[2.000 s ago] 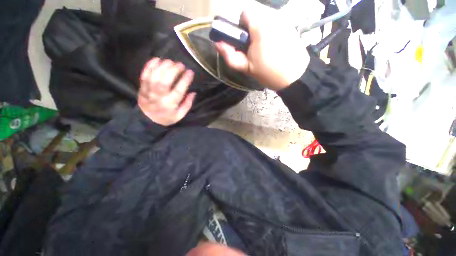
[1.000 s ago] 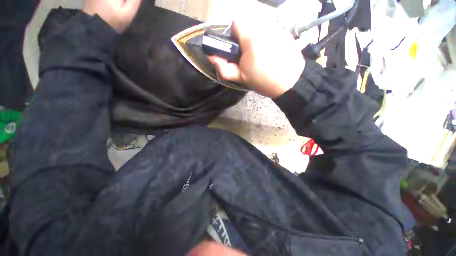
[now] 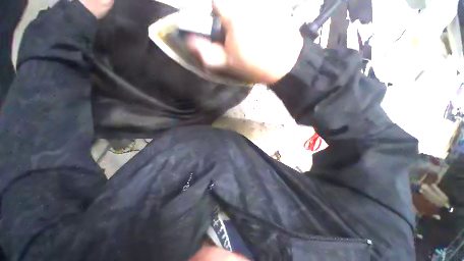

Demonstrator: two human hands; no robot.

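A black garment piece (image 3: 147,76) lies on the pale table in front of me, slightly shiny and creased. My right hand (image 3: 244,46) is closed around the handle of the steam iron (image 3: 170,42). The iron's pointed tip faces left over the garment's right part; hand and iron are blurred. My left hand (image 3: 99,6) is at the top edge, at the garment's upper left. Most of it is cut off by the frame, so its fingers are hidden.
Black and white scraps (image 3: 356,30) are heaped on the table at upper right. Red handles (image 3: 314,142), perhaps of shears, show beside my right sleeve. The stained table edge (image 3: 262,109) shows between garment and sleeve. Mixed items lie below at far right.
My left hand moved from the middle of the garment up and left to the frame's top edge. The iron in my right hand has shifted left. The garment's left part is now behind my left sleeve.
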